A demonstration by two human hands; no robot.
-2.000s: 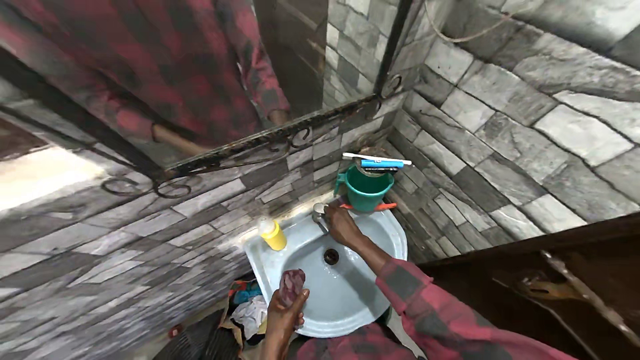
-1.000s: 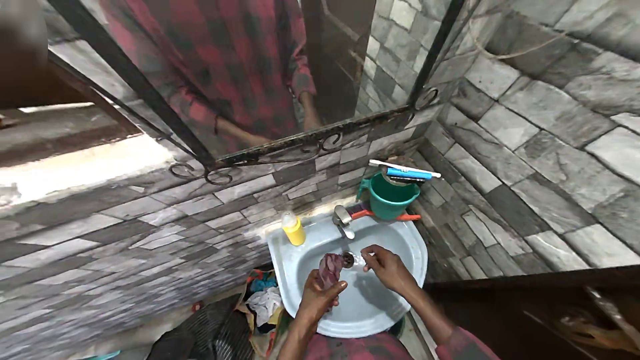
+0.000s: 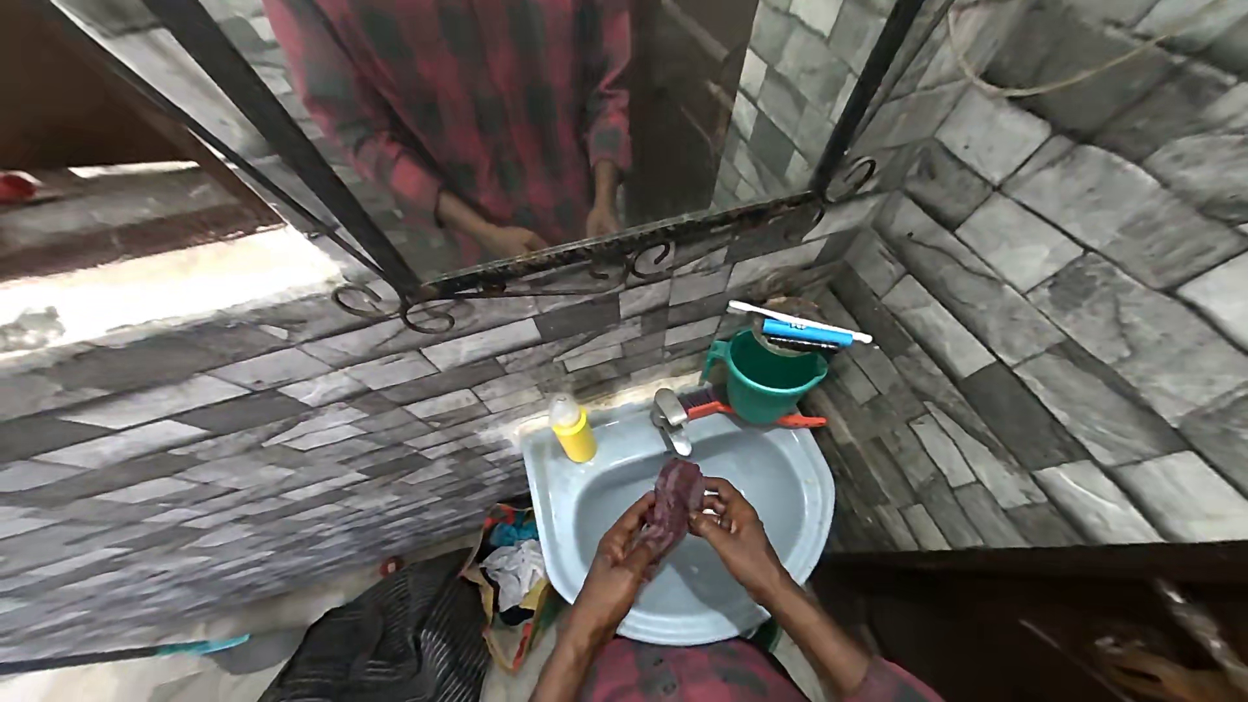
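Note:
Over the basin of a light blue sink (image 3: 575, 575), both hands hold a piece of maroon cloth (image 3: 676, 492), which looks bunched and damp. My left hand (image 3: 621, 556) grips its lower end from the left side. The fingers of my right hand (image 3: 731, 531) pinch its right edge. Just beyond the cloth is a metal faucet (image 3: 671, 414); whether water runs from it I cannot tell. A yellow bottle with a clear cap (image 3: 575, 436) stands on the sink's back left corner. At the back right, a green plastic mug (image 3: 770, 380) sits over a red-handled brush (image 3: 799, 421).
A blue tube (image 3: 807, 333) and a white stick-like item (image 3: 756, 310) lie behind the mug. Above the sink hangs a mirror with a black metal frame (image 3: 624, 255). Left of the sink are a bag of clothes (image 3: 512, 575) and dark fabric (image 3: 390, 624). Stone-patterned tile walls (image 3: 1072, 253) surround the corner.
My right hand has come from the faucet down to the cloth and now holds it along with my left hand. The cloth is now held out between both hands.

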